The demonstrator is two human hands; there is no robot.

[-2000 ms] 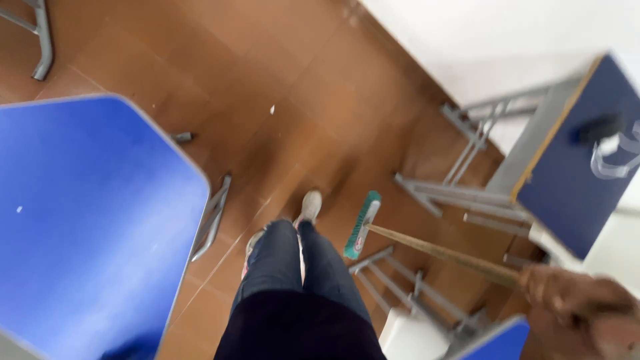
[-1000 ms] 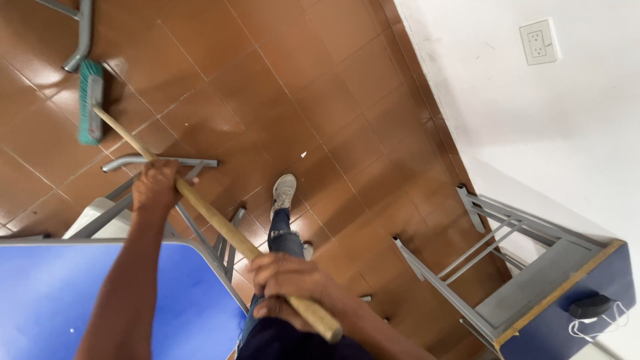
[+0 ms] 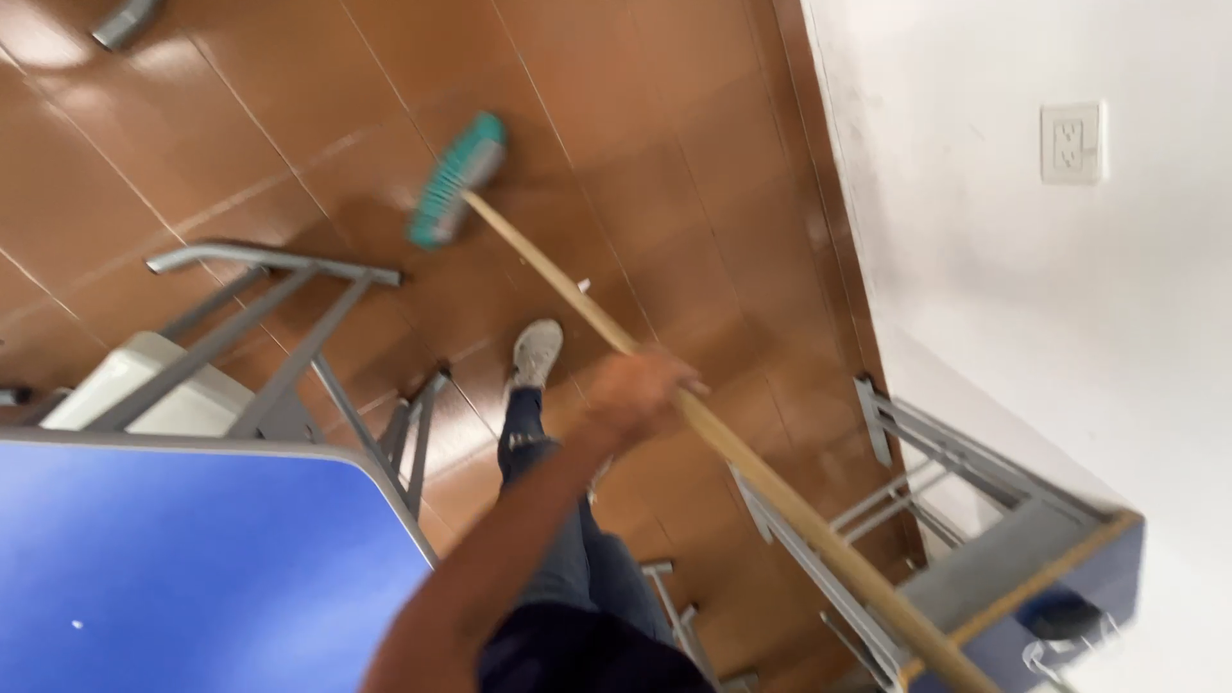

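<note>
A broom with a teal and grey head (image 3: 458, 180) stands on the brown tiled floor ahead of my feet. Its wooden handle (image 3: 770, 481) slants down to the lower right, past the bottom edge of the view. My left hand (image 3: 640, 390) is closed around the middle of that handle. My right hand is out of view. A small white scrap (image 3: 583, 286) lies on the floor beside the handle, a little beyond my white shoe (image 3: 537, 351).
A blue-topped table (image 3: 192, 568) with grey metal legs (image 3: 274, 258) fills the lower left, a white chair part (image 3: 159, 390) near it. At the lower right a small desk (image 3: 1020, 568) holds a dark object and a white cord. A white wall (image 3: 972, 241) with an outlet (image 3: 1071, 143) bounds the right.
The broom head has moved right, from beside the table's leg to the floor ahead of my shoe. My left hand has moved right with the handle; my right hand has left the view.
</note>
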